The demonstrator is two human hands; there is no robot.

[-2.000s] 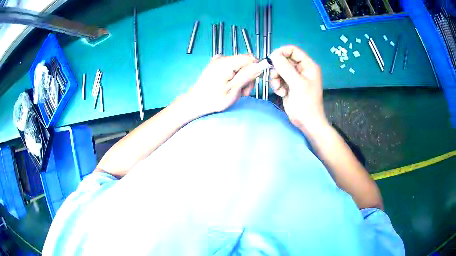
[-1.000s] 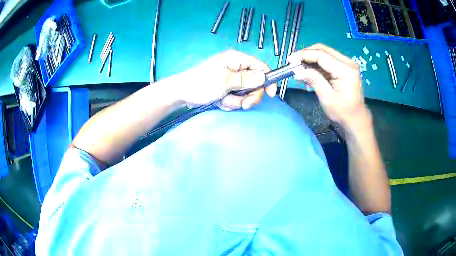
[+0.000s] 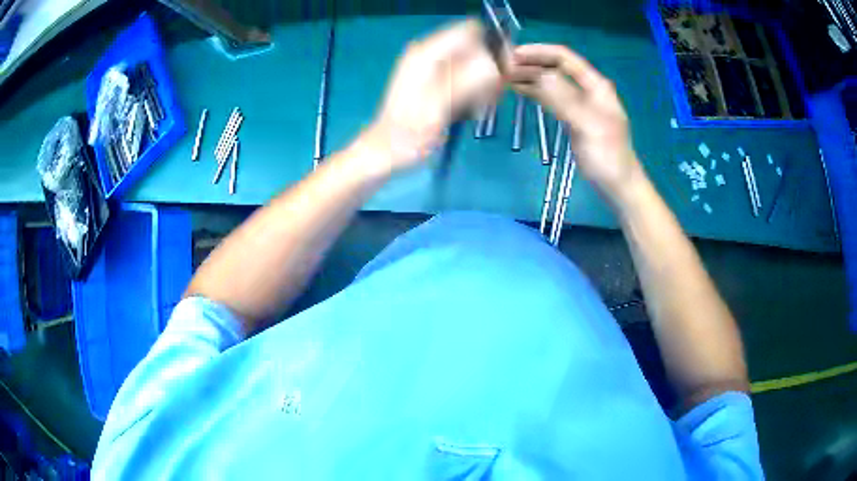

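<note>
My left hand [image 3: 437, 94] is blurred and closed around a dark tube [image 3: 447, 164], which slants down below it. A brighter tube end shows above the fingers. My right hand [image 3: 578, 108] is beside it, fingers bent, fingertips close to the upper part of the tube; blur hides whether they grip it. Short tubes [image 3: 518, 124] lie in a loose row behind my hands, partly hidden. Long tubes [image 3: 556, 193] lie by my right hand and reach the bench's front edge.
White chips [image 3: 697, 176] and thin rods [image 3: 751, 185] lie at the right, below a compartment box [image 3: 672, 85]. A long tube [image 3: 323, 103] and small rods [image 3: 227, 141] lie at the left. A blue tray [image 3: 167, 141], a black tray [image 3: 86, 254] and a large blue crate [image 3: 122, 310] are far left.
Both hands have moved up and away from my body. The tube in my left hand has turned from slanting across my front to nearly upright in the picture. The view has shifted.
</note>
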